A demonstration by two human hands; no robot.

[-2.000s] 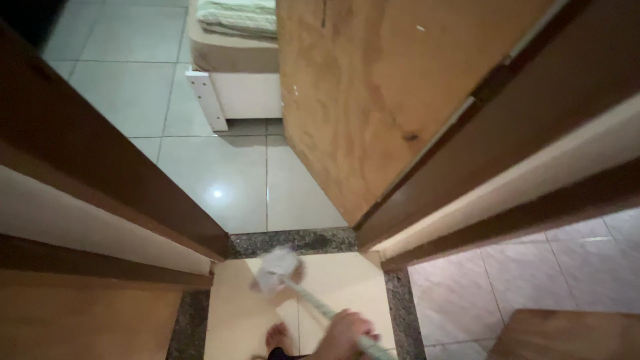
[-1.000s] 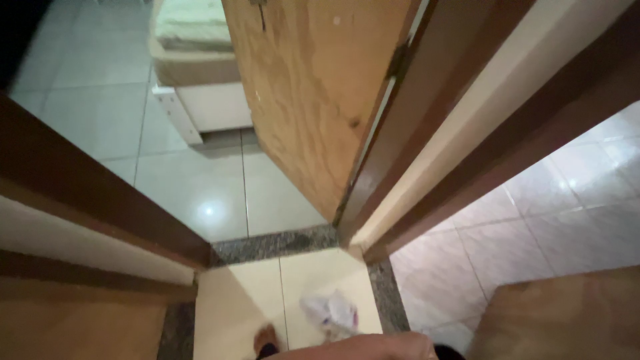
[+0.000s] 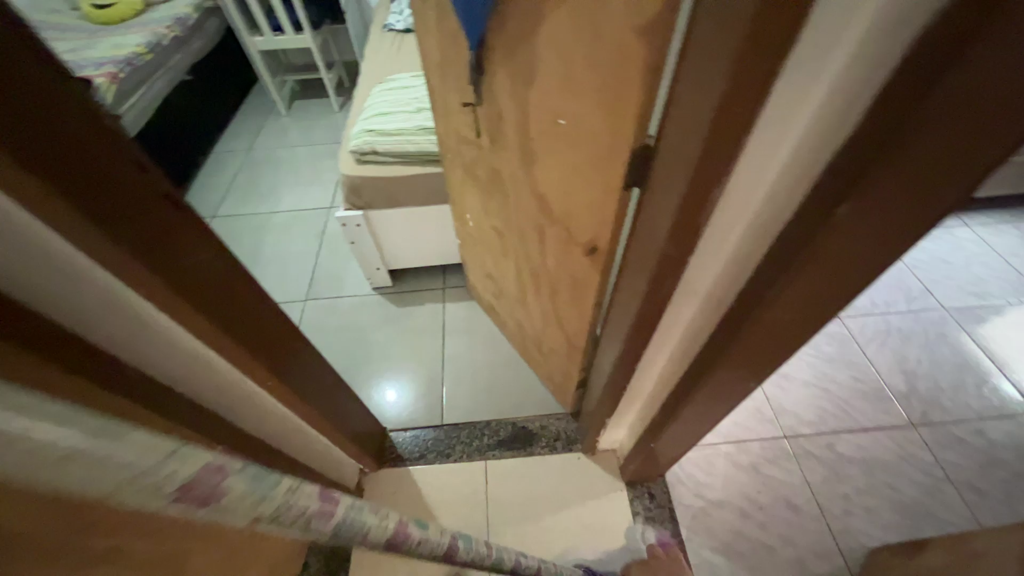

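A patterned pole [image 3: 344,516], wrapped or printed with flowers, runs large and blurred from the left edge down to the bottom middle. At its lower end, a blurred whitish and purple cloth [image 3: 636,538] lies low over the cream tiles. Beside this cloth, at the bottom edge, part of one hand shows, seemingly my right hand [image 3: 660,558]. Its fingers are near or on the cloth; blur and the frame edge hide its hold. My left hand is out of view. The dark granite threshold [image 3: 488,438] crosses the doorway just beyond the cream floor tiles [image 3: 552,496].
A wooden door [image 3: 536,160] stands ajar into a bedroom, beside a white bed frame [image 3: 412,240] with a folded striped cloth [image 3: 398,120]. Farther back are a white chair [image 3: 280,48] and another bed [image 3: 160,48]. Brown door frames [image 3: 184,240] flank the passage; marbled tiles [image 3: 848,416] lie right.
The pole ran from the cloth to the lower right two seconds ago, held in a hand; it now extends to the left. The cloth has moved right. The view has tipped up.
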